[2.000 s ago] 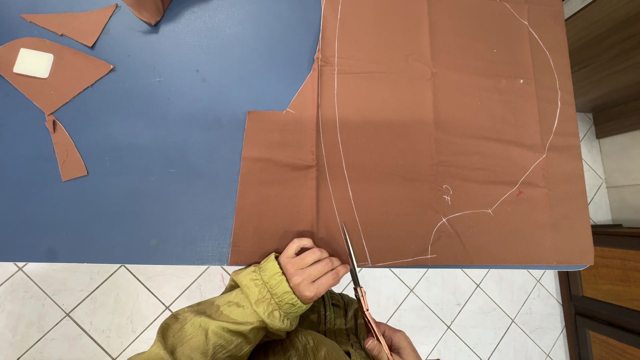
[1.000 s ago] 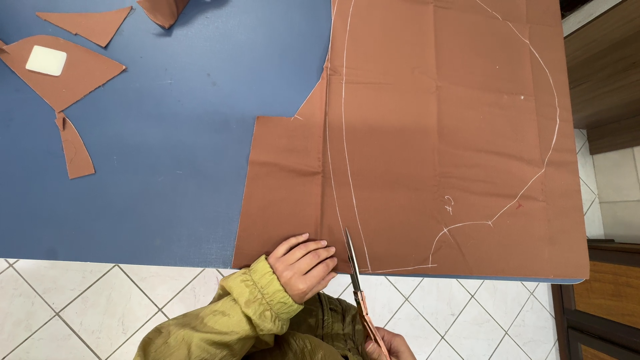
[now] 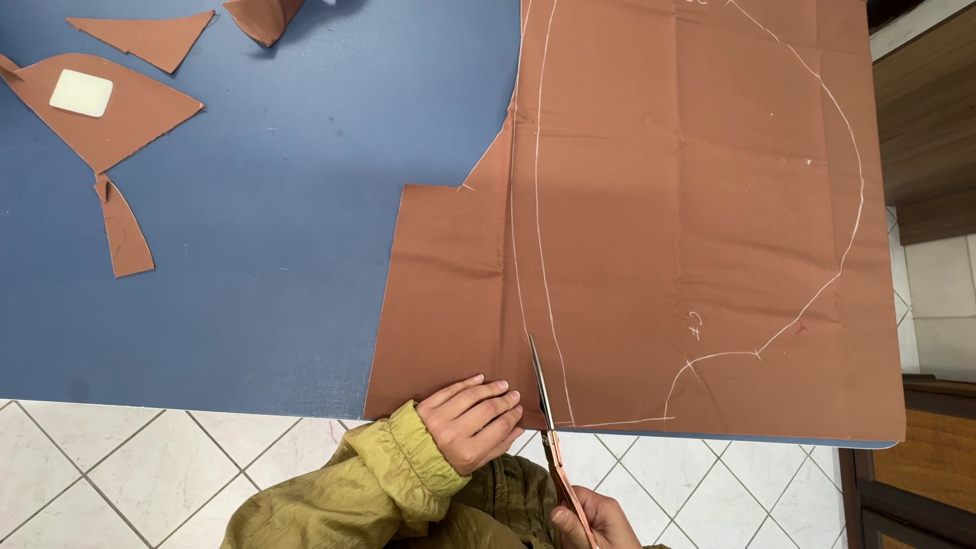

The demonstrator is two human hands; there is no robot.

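Note:
A large sheet of brown fabric [image 3: 610,229], marked with white chalk lines, lies on the blue table and reaches its near edge. My right hand [image 3: 595,522] grips the handles of fabric scissors [image 3: 543,381] with copper-coloured handles, below the table edge. The blades point away from me at the fabric's near edge, with the upper blade lying over the cloth and its tip at the left chalk line. Just left of the blades, my left hand [image 3: 473,419] rests flat on the fabric, fingers pointing right. How far the lower blade reaches under the cloth is hidden.
On the blue table [image 3: 305,229], brown fabric scraps [image 3: 149,114] lie at the left, one with a square of pale tailor's chalk [image 3: 81,93] on it. Another folded brown piece [image 3: 263,19] sits at the top. Wooden furniture [image 3: 926,488] stands beyond the table's right side.
My left hand has shifted slightly and lies flatter, fingers straighter than two seconds ago. The scissors remain at the fabric's near edge. The view has moved slightly.

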